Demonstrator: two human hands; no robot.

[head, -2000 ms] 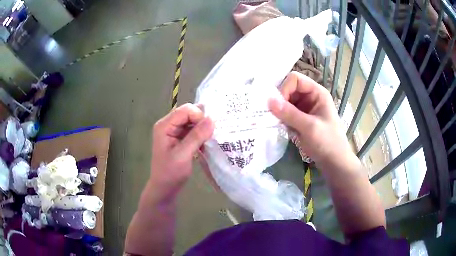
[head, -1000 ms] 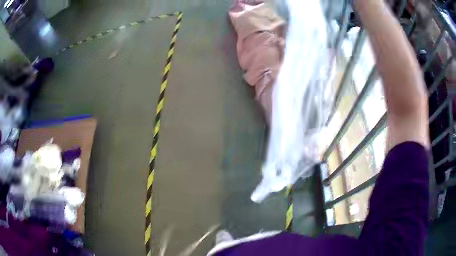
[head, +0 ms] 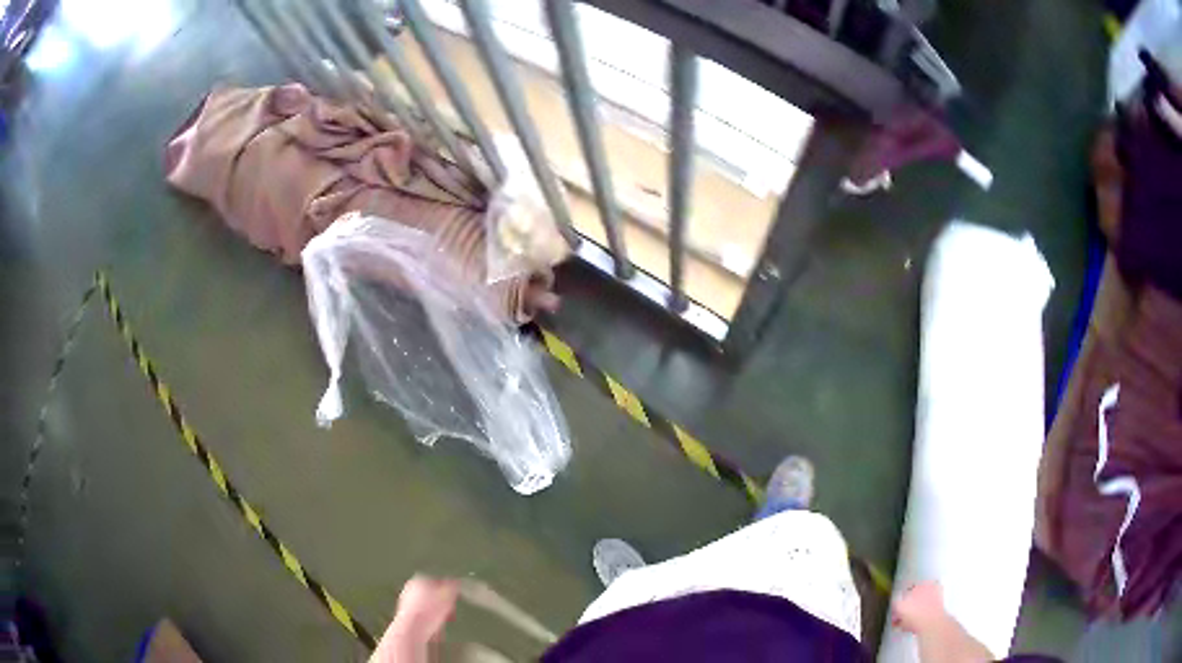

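Observation:
The crinkled clear plastic bag (head: pixel 447 350) lies on the green floor, partly over the beige-brown fabric roll (head: pixel 272 168), which has wrinkled folds and lies against the barred cart. My left hand (head: pixel 421 615) is low at the bottom edge, blurred, beside a pale ribbon-like strip (head: pixel 506 609); whether it holds the strip is unclear. A smooth white wrapped roll (head: pixel 979 415) stretches along the right side. My right hand (head: pixel 927 622) is at the bottom edge, in front of this roll's lower part; its fingers are small and blurred, so contact is unclear.
The barred cart (head: pixel 681 168) with grey bars stands at the top middle, with tan and white rolls inside. Maroon fabric (head: pixel 1128 453) lies at the far right. Yellow-black tape (head: pixel 214 466) crosses the floor. My shoes (head: pixel 788 484) show at the lower middle.
The view has swung right. The plastic bag, held in both hands two seconds ago, now lies on the floor by the beige roll. Both hands are low, and the white roll has come into view.

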